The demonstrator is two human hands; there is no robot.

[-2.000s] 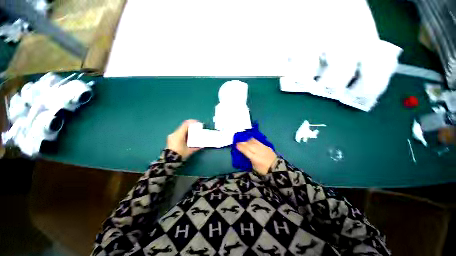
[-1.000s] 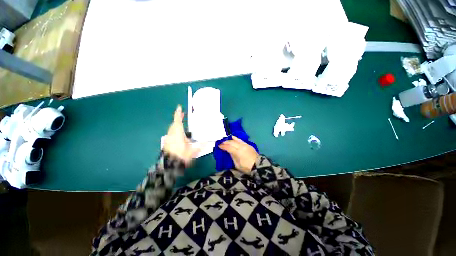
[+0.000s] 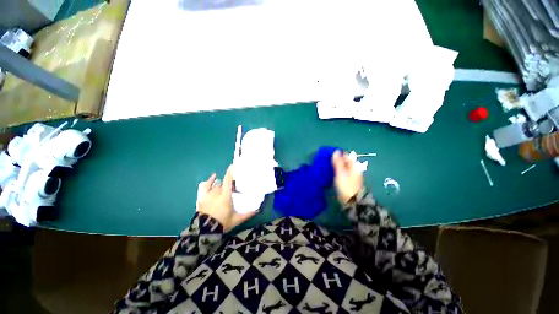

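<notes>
A white security camera (image 3: 256, 160) is in front of me on the green mat, its head away from me, a thin antenna on its left and a black part at its right. My left hand (image 3: 219, 201) holds it at the near left, by the base. My right hand (image 3: 348, 176) is to the right, its fingertips on the far right end of the blue cloth (image 3: 301, 191). The cloth is stretched out between the camera and that hand. A small white wad (image 3: 361, 164) with a thin stick lies just behind the right hand, partly hidden.
More white cameras (image 3: 46, 168) stand at the left end. White units (image 3: 392, 92) are at the white sheet's (image 3: 214, 55) right edge. A clear scrap (image 3: 391, 184), thin sticks (image 3: 486, 173), a red cap (image 3: 478, 114) and an orange-brown bottle (image 3: 539, 148) are at right. A brown board (image 3: 61, 67) is back left.
The camera has turned from lying across to pointing away, and my left hand has taken hold near its base. My right hand has moved right, drawing one end of the cloth with it.
</notes>
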